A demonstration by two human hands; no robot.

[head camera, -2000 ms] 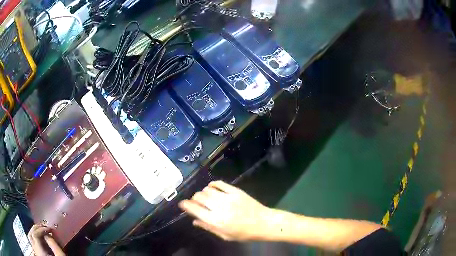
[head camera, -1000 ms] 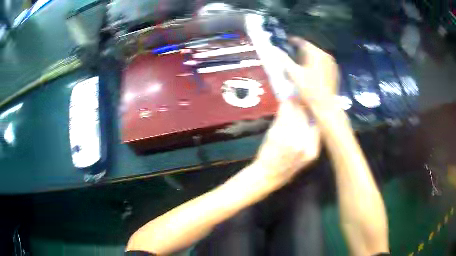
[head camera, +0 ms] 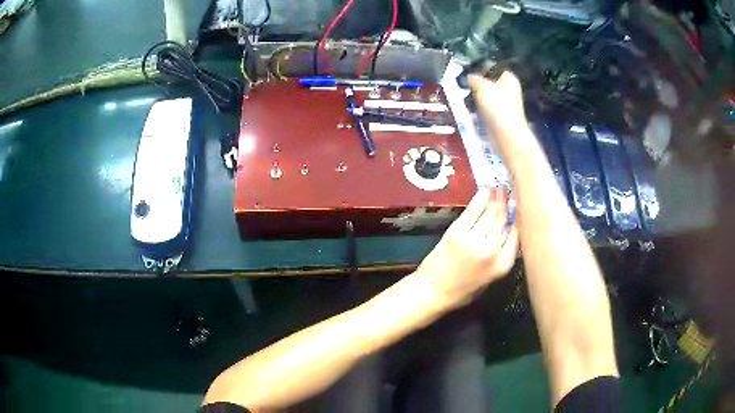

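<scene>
The white power strip (head camera: 487, 161) stands against the right side of the dark-red test box (head camera: 322, 153). My left hand (head camera: 475, 246) is at the strip's near end, fingers bent against it; whether it grips the strip is hidden. My right hand (head camera: 501, 101) reaches over the strip's far part, by a dark plug or cord; its fingertips are partly hidden and blurred. The black selector knob (head camera: 429, 163) shows on the box. Several dark-blue charger units (head camera: 592, 181) lie side by side right of my right forearm.
One charger unit with a pale face (head camera: 161, 173) lies left of the box, its black cord (head camera: 189, 73) looped behind. A blue pen (head camera: 363, 83) and dark sticks lie on the box. Red leads (head camera: 333, 36) run behind it. The bench edge (head camera: 346, 271) runs in front.
The view has swung from the right-hand chargers back to the box. My left hand has left the box's left corner for the strip; my right hand has moved to the strip's far part.
</scene>
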